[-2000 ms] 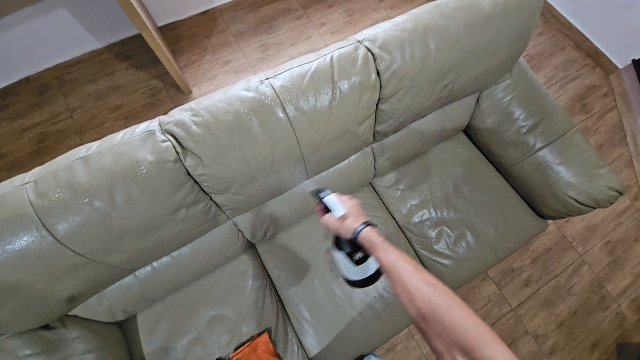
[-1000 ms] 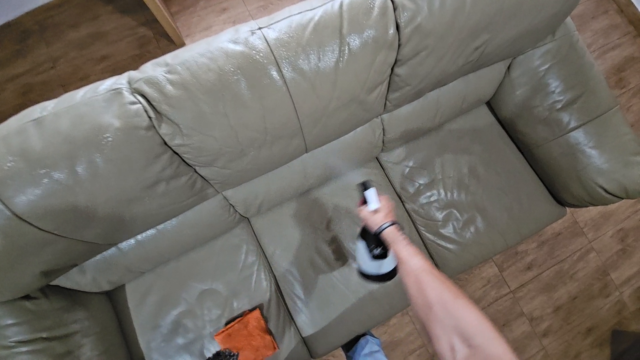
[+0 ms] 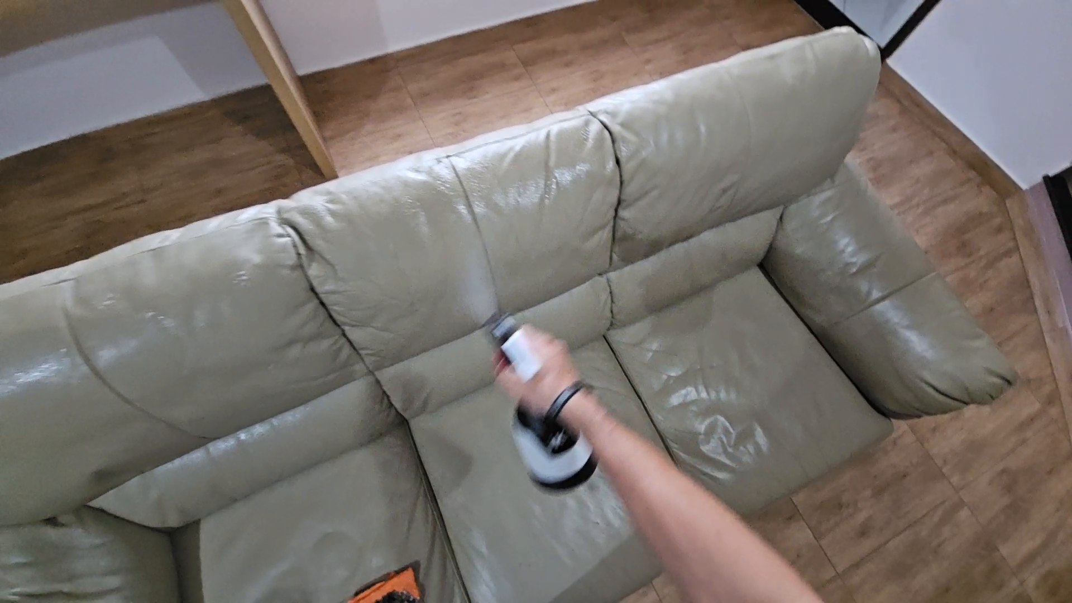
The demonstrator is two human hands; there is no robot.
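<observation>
My right hand [image 3: 540,368], with a dark band on the wrist, grips a black and white spray bottle [image 3: 553,456] by its trigger head. The hand is somewhat blurred. A faint mist leaves the nozzle towards the middle backrest of a grey-green leather sofa [image 3: 536,209]. The bottle hangs above the middle seat cushion. At the bottom edge, an orange cloth [image 3: 389,584] lies on the left seat cushion with something dark on it, partly cut off. My left hand is out of view.
The sofa's right armrest [image 3: 892,310] stands beside the right seat cushion. Behind the sofa are a wooden post [image 3: 285,88] and a white wall [image 3: 419,21]. Brown floor tiles [image 3: 938,494] show in front of the sofa and behind it.
My right hand with the spray bottle has gone from over the middle seat cushion to near the lower part of the middle backrest. The view has shifted, so less of the orange cloth shows.
</observation>
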